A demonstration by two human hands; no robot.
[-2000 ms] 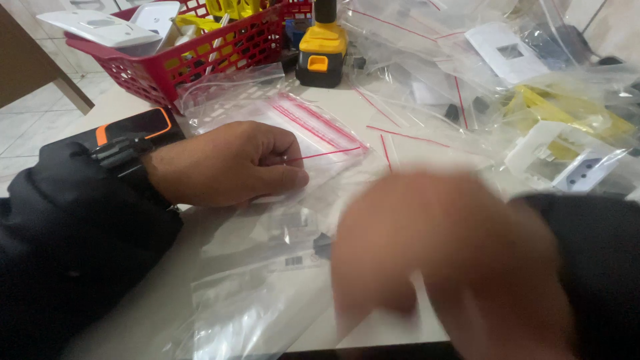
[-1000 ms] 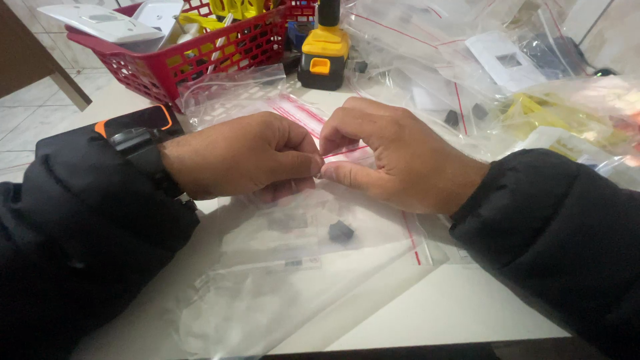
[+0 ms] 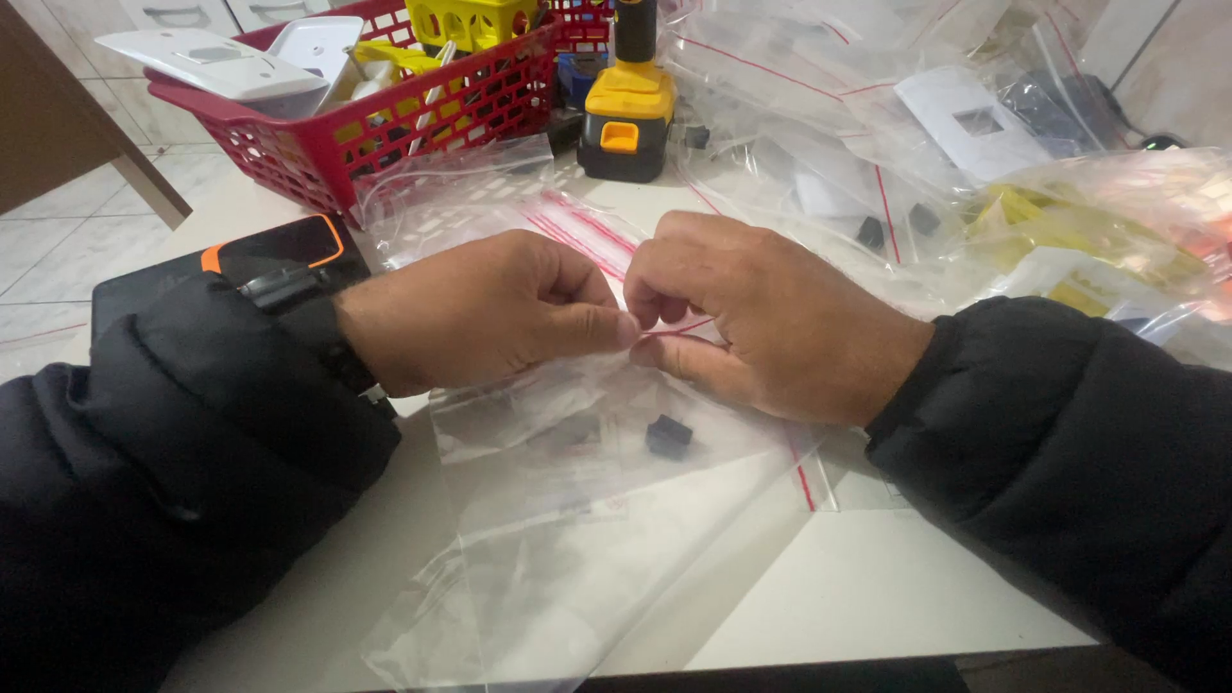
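A clear plastic zip bag (image 3: 577, 472) with a red seal line lies toward the table's front edge, its top pinched between both hands. My left hand (image 3: 491, 313) grips the seal between thumb and fingers, and my right hand (image 3: 770, 318) pinches the same red strip just beside it; the fingertips nearly meet. A small dark piece (image 3: 668, 437) shows in or under the clear plastic below my hands; which of these cannot be told. Behind my fingers lie further clear bags with red seal lines (image 3: 582, 231).
At the back left stands a red plastic basket (image 3: 337, 135) holding white plates and yellow parts. Beside it is a yellow and black cordless tool (image 3: 628, 115). An orange-edged black device (image 3: 289, 245) lies by my left wrist. Filled clear bags (image 3: 1088, 221) cover the right side.
My right hand, blurred at the front right two seconds ago, has moved to the bag's seal beside my left hand. Since one second ago both hands have stayed together on the seal.
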